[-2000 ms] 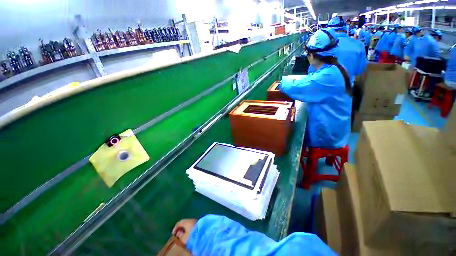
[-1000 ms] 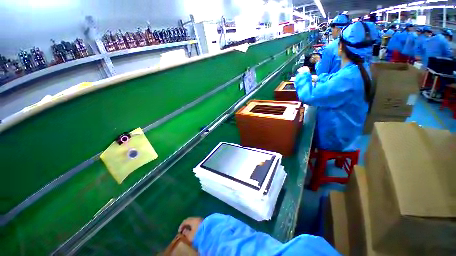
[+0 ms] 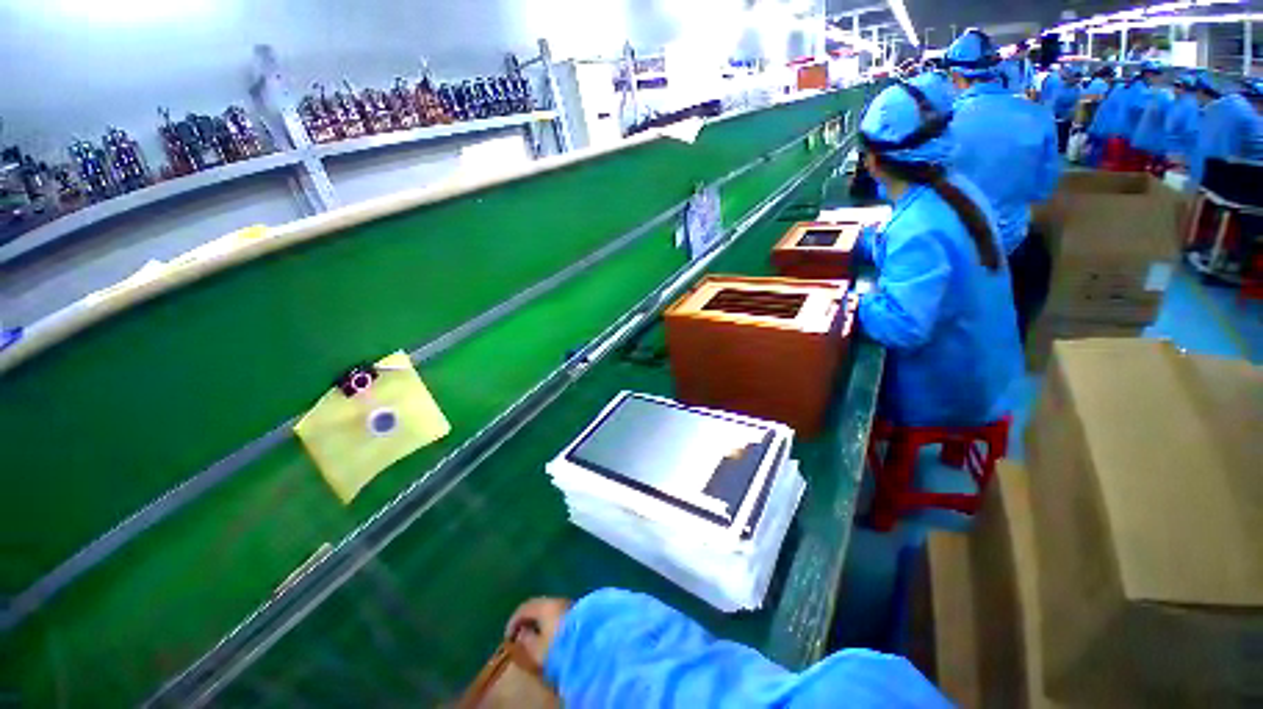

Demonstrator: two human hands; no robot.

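Observation:
My right hand (image 3: pixel 538 626) is at the bottom edge of the picture, in a blue sleeve, with its fingers closed on the corner of a brown wooden frame (image 3: pixel 507 681). Most of that frame is cut off by the picture's edge. My left hand is not in view. A stack of panels and white separators (image 3: pixel 679 533) lies on the bench just beyond my right hand. Its top shows a grey panel (image 3: pixel 662 452) with a dark border and a black patch at its right end.
A tall stack of brown wooden frames (image 3: pixel 755 357) stands behind the panels, with a lower one (image 3: pixel 817 249) farther on. A yellow card (image 3: pixel 371 427) hangs on the green back panel. A person in blue (image 3: pixel 942 298) sits at the bench's right side. Cardboard cartons (image 3: pixel 1163 471) stand at right.
The view has shifted slightly, so the bench items sit a little farther right. The seated person's raised arms have come down to the bench. My right hand keeps its hold on the frame.

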